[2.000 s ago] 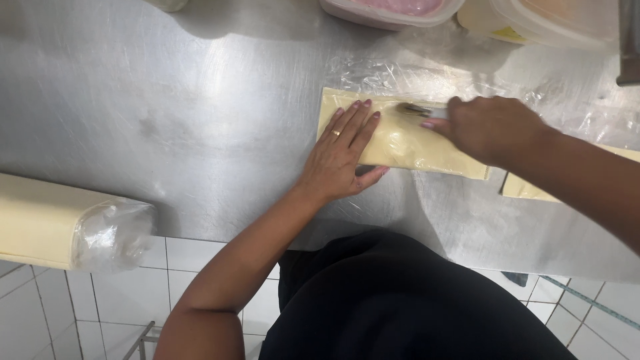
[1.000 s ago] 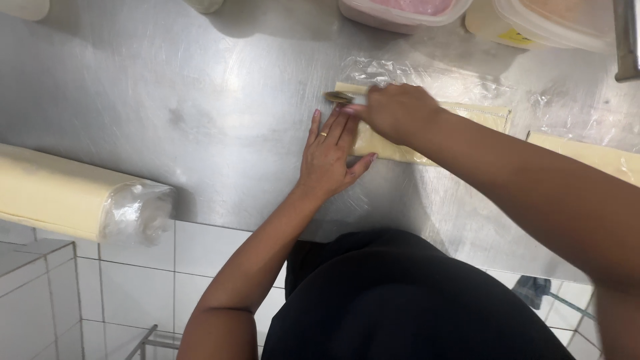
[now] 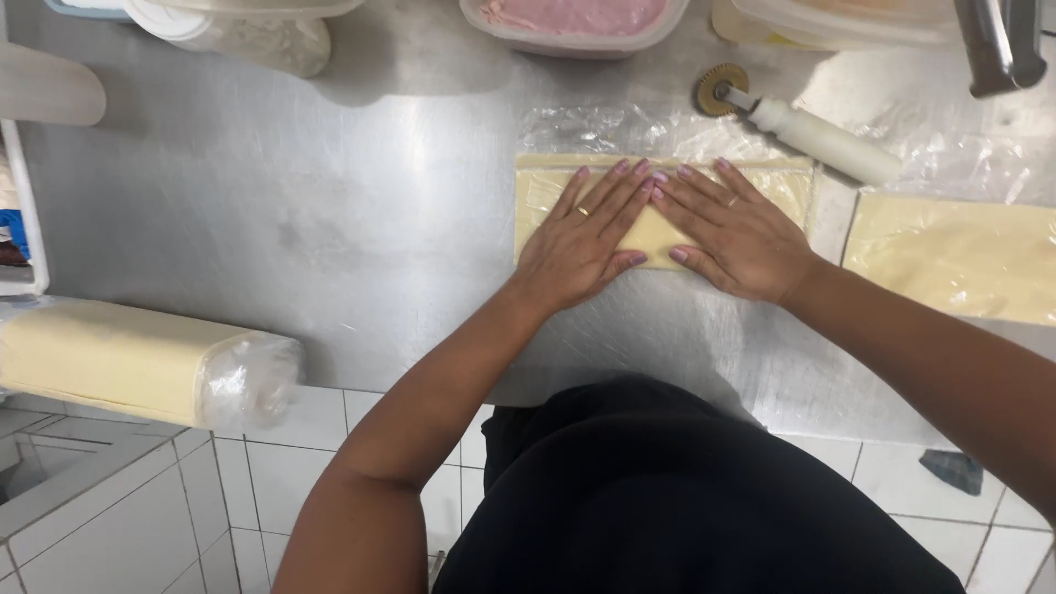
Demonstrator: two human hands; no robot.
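My left hand (image 3: pixel 582 235) and my right hand (image 3: pixel 730 231) lie palm down, fingers spread and fingertips meeting, on a folded rectangle of pale dough (image 3: pixel 660 235) with clear plastic film (image 3: pixel 586 128) along its far side. Neither hand grips anything. Beyond my right hand, a fluted pastry wheel (image 3: pixel 722 89) with a white handle rests on the steel. Another flat dough piece (image 3: pixel 949 256) lies to the right, partly under film. A thick block or roll of pale dough (image 3: pixel 107 355), with bunched plastic at one end, sits at the left edge of the table.
The steel worktop (image 3: pixel 247 214) holds a tub of pink filling (image 3: pixel 577 16) at the back, a lidded plastic tub (image 3: pixel 825 25) right of it, and a clear jar (image 3: pixel 272 41) at the back left. A metal handle (image 3: pixel 998 49) juts in at the top right.
My right hand has let go of the pastry wheel, which now lies beyond the dough, and rests flat beside my left hand. Earlier it moved the wheel leftward along the dough's far edge.
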